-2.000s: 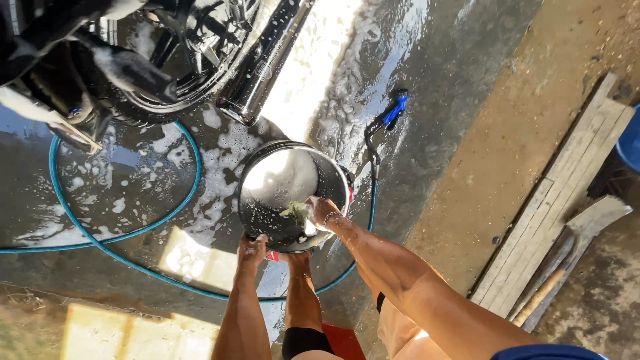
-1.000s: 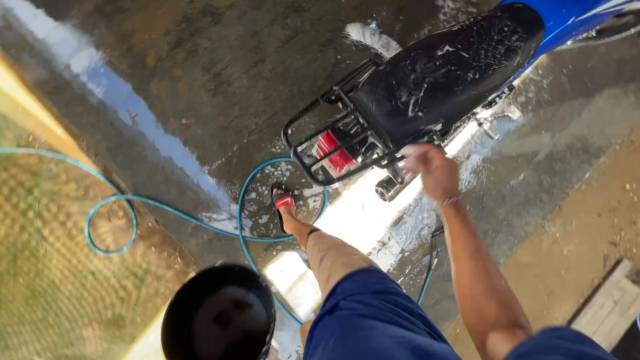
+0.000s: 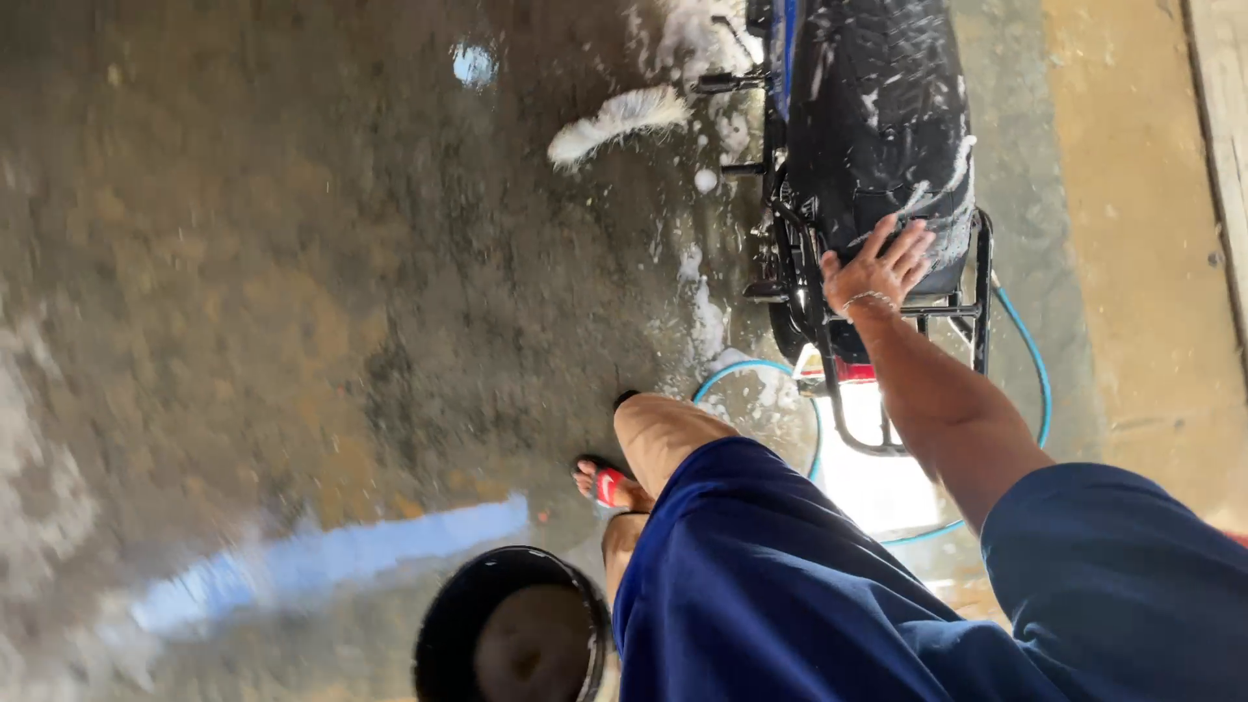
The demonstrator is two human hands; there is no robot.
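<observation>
A motorcycle with a black seat (image 3: 868, 107) stands at the upper right, streaked with white suds. My right hand (image 3: 882, 263) lies on the rear of the seat with its fingers spread, above the black metal rear rack (image 3: 829, 361). No object shows in it. A black bucket (image 3: 439, 624) with cloudy liquid in it is at the bottom, left of my legs. My left hand is out of view, so what holds the bucket, if anything, is hidden.
A teal hose (image 3: 1038, 361) curls on the wet floor under and behind the motorcycle. A sudsy white brush-like thing (image 3: 619, 122) lies left of the seat. My sandalled foot (image 3: 609, 485) stands near the bucket. A wooden board (image 3: 1224, 117) lies at the right edge.
The view has swung from the bucket to the motorcycle's rear. My right hand was inside the bucket with a light-coloured cloth-like thing; it is now on the seat. My left hand has left the view.
</observation>
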